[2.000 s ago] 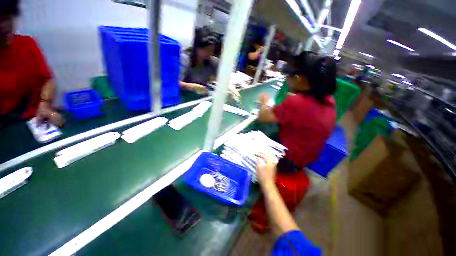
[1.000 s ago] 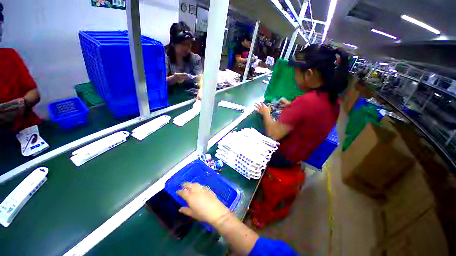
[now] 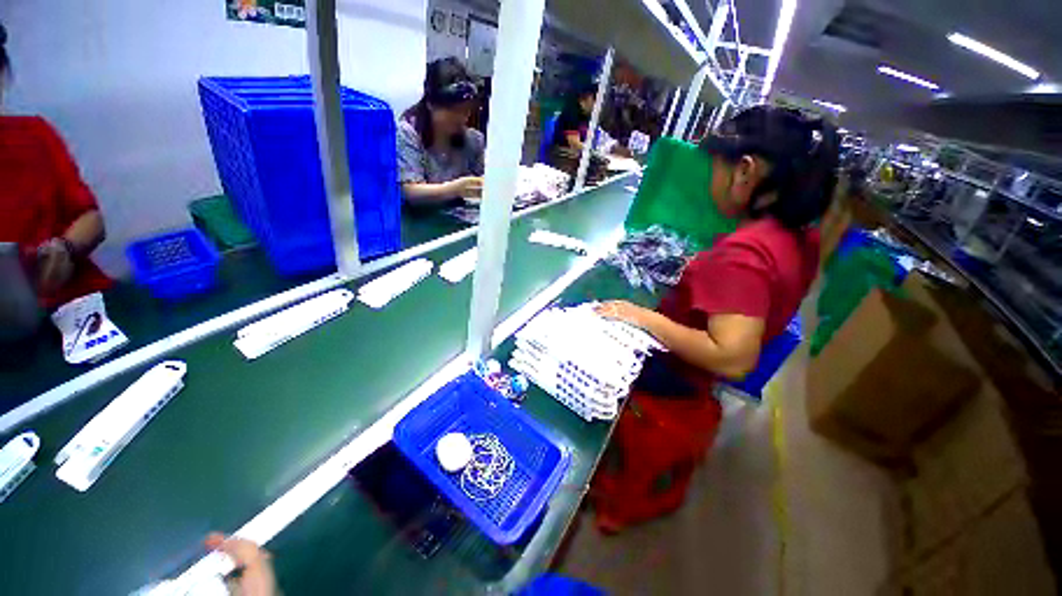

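My right hand [image 3: 250, 567] is at the bottom edge, left of centre, cut off by the frame. Its fingers are closed on a white pack [image 3: 192, 584], of which only a part shows. A bit of blue sleeve [image 3: 559, 584] shows at the bottom edge further right. My left hand is not in view. A small blue basket [image 3: 512, 505] stands on the green side bench, holding a white round item [image 3: 454, 452] and a tangle of thin pale strands [image 3: 489, 466]. A stack of white packs [image 3: 582, 361] lies beyond the basket.
White packs [image 3: 122, 425] lie spaced along the green belt [image 3: 268, 425]. A white rail [image 3: 314, 495] and upright [image 3: 501, 186] divide belt and bench. A person in red at right has a hand on the pack stack. Tall blue crates [image 3: 303, 175] and more people are across the belt.
My right hand has moved from over the blue basket to the bottom left and now holds a white pack. Belt packs have shifted. The neighbour's hand has come onto the pack stack.
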